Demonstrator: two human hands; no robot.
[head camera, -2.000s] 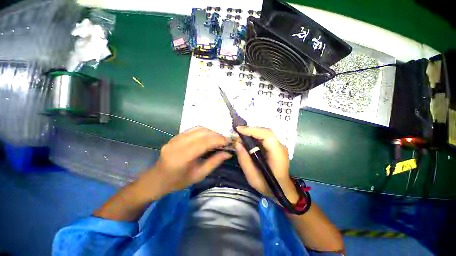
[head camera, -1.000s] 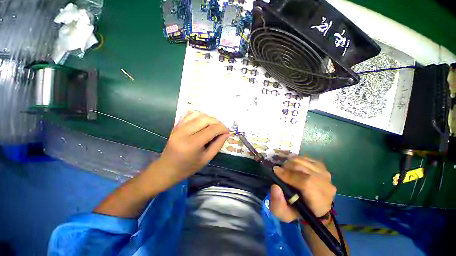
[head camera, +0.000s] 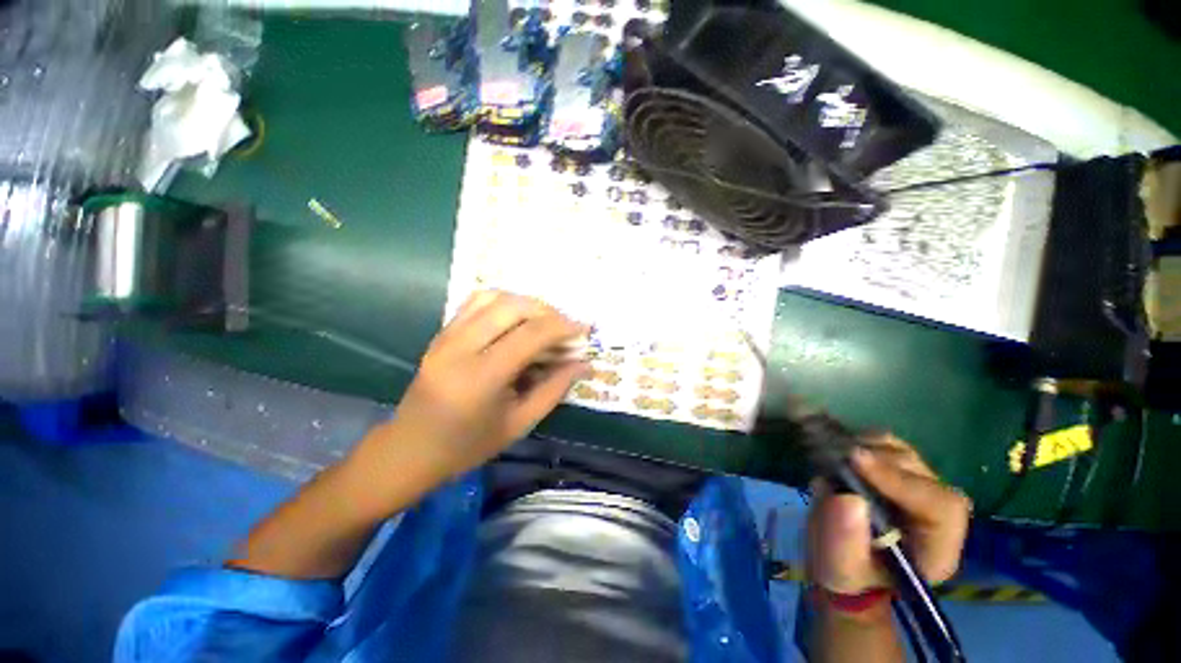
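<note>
My right hand (head camera: 894, 518) holds the black soldering iron (head camera: 848, 469) off the sheet's right front corner; its tip points up and left and is blurred. My left hand (head camera: 479, 376) is over the left front part of the white component sheet (head camera: 518, 246), fingertips pinched together. A tiny pale piece shows at the fingertips, too small and blurred to name. The sheet bears rows of dark small round components (head camera: 648, 214) and tan-gold ones (head camera: 657, 385). A thin solder wire (head camera: 350, 343) runs blurred from the solder spool (head camera: 126, 253) toward my left hand.
Circuit board assemblies (head camera: 509, 78) stand at the sheet's far edge beside the black fan (head camera: 725, 162). A tray of loose parts (head camera: 933, 227) and the soldering station (head camera: 1094, 272) are at the right. Clear blister trays (head camera: 39, 156) and crumpled white tissue (head camera: 188, 110) are at the far left. A gold sliver (head camera: 324, 211) lies on the mat.
My right hand has moved right and down with the iron, whose tip has left my left fingertips. My left hand stays over the sheet. The camera view has shifted slightly.
</note>
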